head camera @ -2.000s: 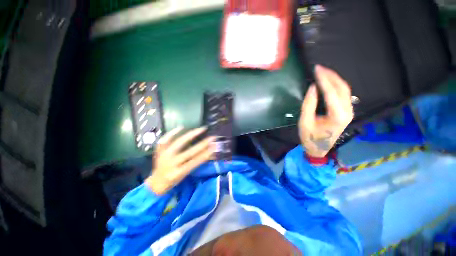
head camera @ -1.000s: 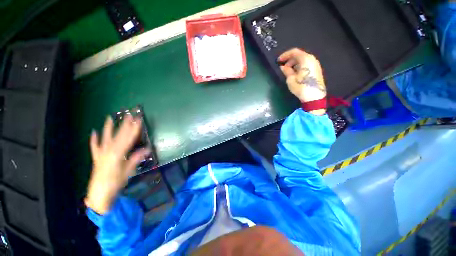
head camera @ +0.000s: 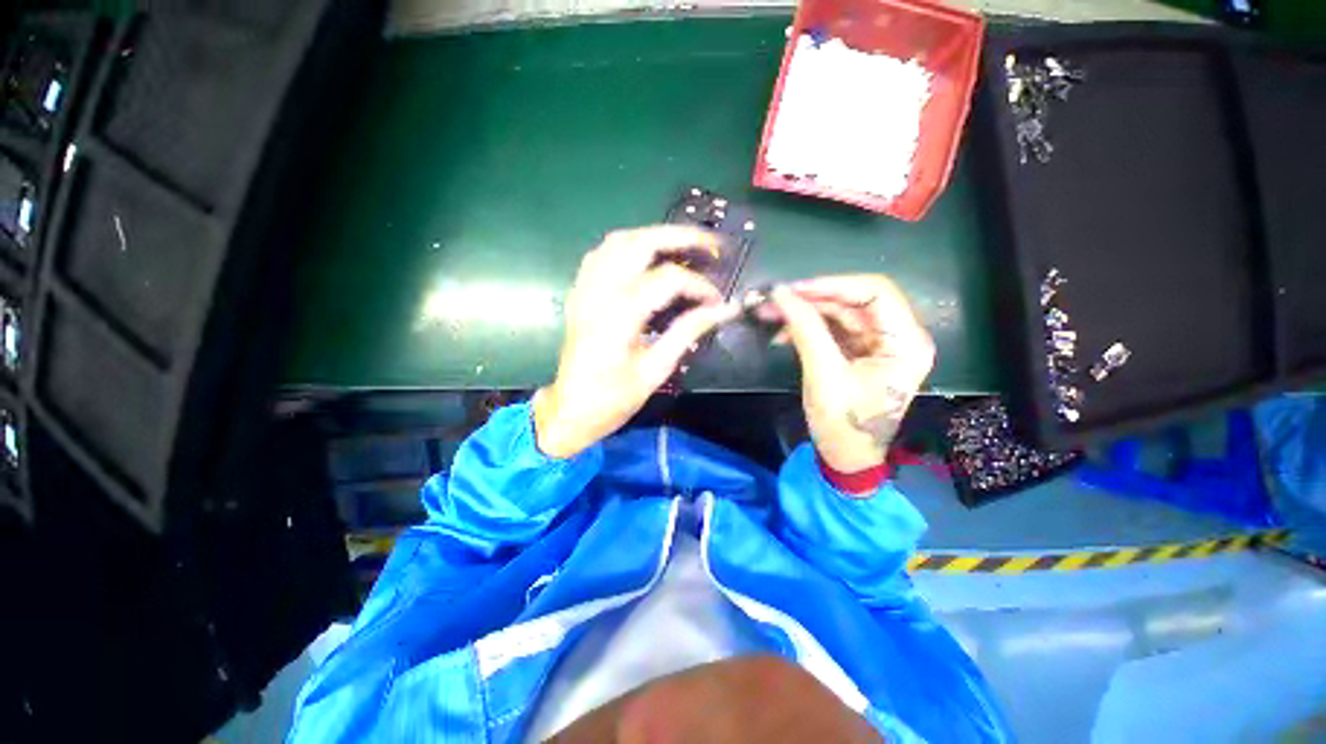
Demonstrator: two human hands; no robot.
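A black phone housing [head camera: 707,212] lies on the green bench in front of me, its top end showing and the rest mostly hidden under my left hand. My left hand [head camera: 628,323] is over the housing, with thumb and finger reaching to a small dark module [head camera: 756,298]. My right hand [head camera: 855,356] pinches this module from the right, just beside the housing. The fingertips of both hands meet at it. Its details are too small to tell. A red wrist strap [head camera: 855,477] is on my right wrist.
A red bin [head camera: 948,124] of white pieces stands behind my right hand. A wide black parts tray [head camera: 1163,218] at right has small silver parts along its left side. A compartment tray [head camera: 182,218] stands at left. A speckled lower tray [head camera: 1001,448] sits below the bench edge.
My left hand has moved right with the housing beneath it. My right hand has come away from the parts tray to meet my left. The view has shifted, and the left tray shows larger.
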